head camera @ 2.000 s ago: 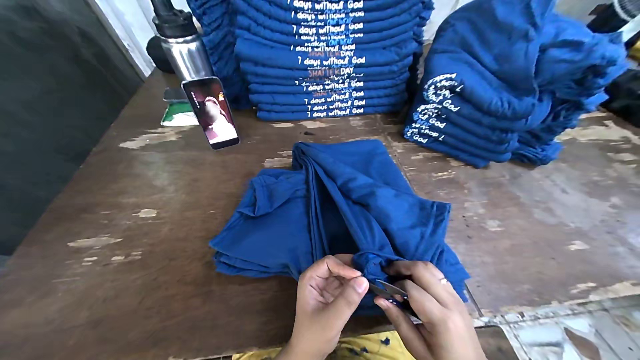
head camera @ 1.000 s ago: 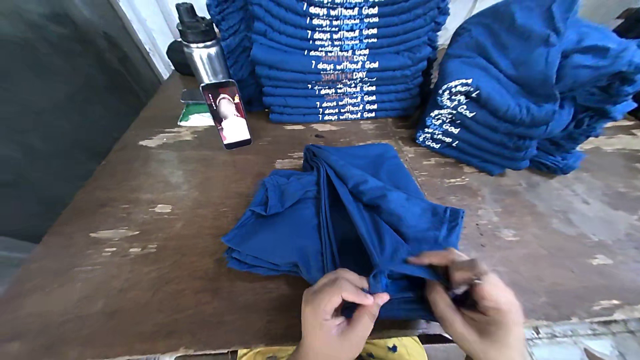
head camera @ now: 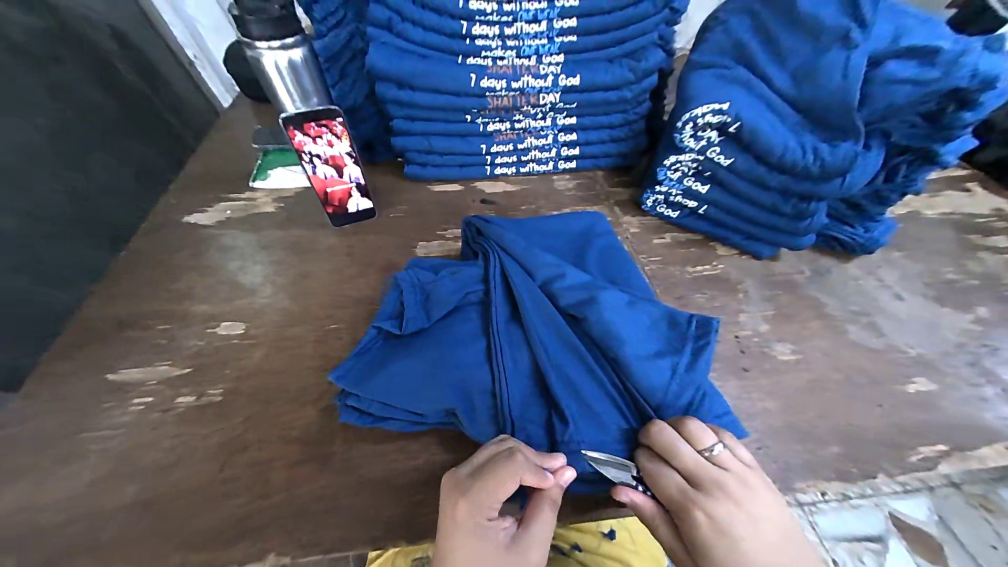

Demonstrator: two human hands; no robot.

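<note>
A blue fabric garment (head camera: 543, 331) lies loosely folded on the wooden table, its front edge at my hands. My left hand (head camera: 508, 496) pinches something tiny between thumb and fingertips at that edge, perhaps a thread or a bit of the cloth; which one I cannot tell. Small thread snips (head camera: 614, 468) with pointed metal blades are in my right hand (head camera: 697, 492), which wears a ring. Their tips point left toward my left fingertips, over the fabric. The handle is mostly hidden by my fingers.
Behind stand a tall stack of folded blue printed shirts (head camera: 520, 87) and a looser blue pile (head camera: 772, 134) at right. A phone (head camera: 329, 165) leans by a steel bottle (head camera: 283, 67). Yellow cloth (head camera: 606, 543) with dark scraps lies below the worn table edge.
My right hand has turned and come back toward my left hand, and the snips' blades now show plainly. Two seconds ago they were at a bunched bit of fabric, which now lies flatter.
</note>
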